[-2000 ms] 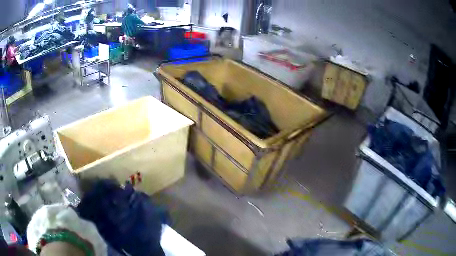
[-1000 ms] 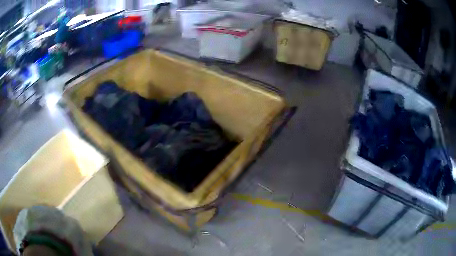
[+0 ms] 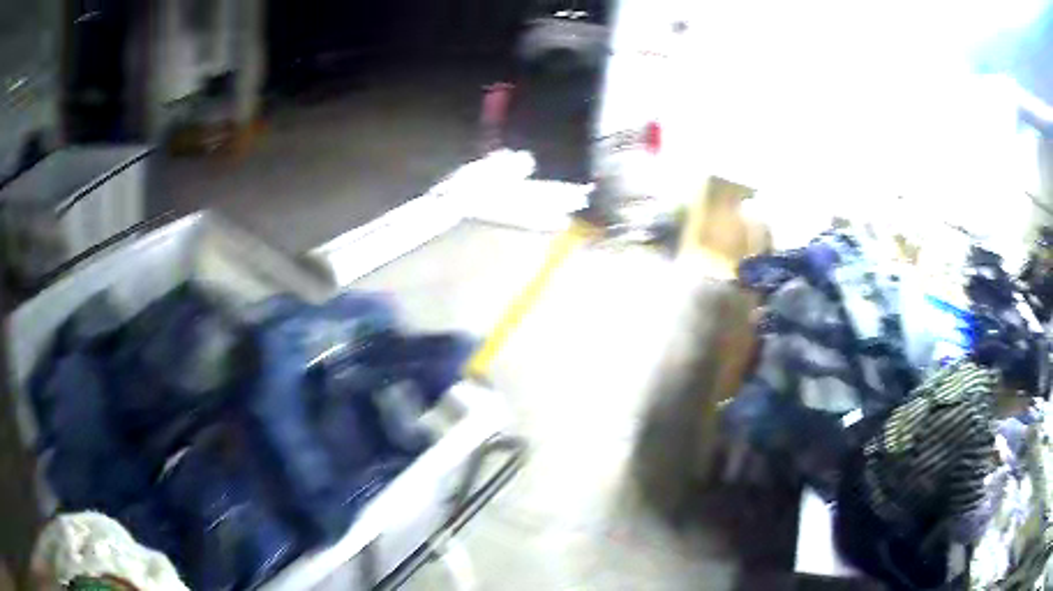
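Dark blue denim pieces [image 3: 248, 427] fill a white bin [image 3: 346, 554] at the left, nearest in front of me; the bin has a dark metal bar along its side. A rounded white shape with a green band [image 3: 102, 552] is cut off at the lower left corner. It may be my left hand in a white glove, but its fingers and any hold cannot be made out. My right hand is not in view. The whole view is blurred.
Heaped dark and light garments [image 3: 820, 346] stand at the right, with a striped dark-and-pale cloth [image 3: 935, 444] beside them. A yellow floor line [image 3: 531, 303] crosses the overexposed floor. A pale bin [image 3: 98, 202] stands far left. A glaring opening fills the upper right.
The view has swung right. The yellow bins have left the picture, the white denim bin is now at the left, and the garment heap has appeared. The white shape stays lower left.
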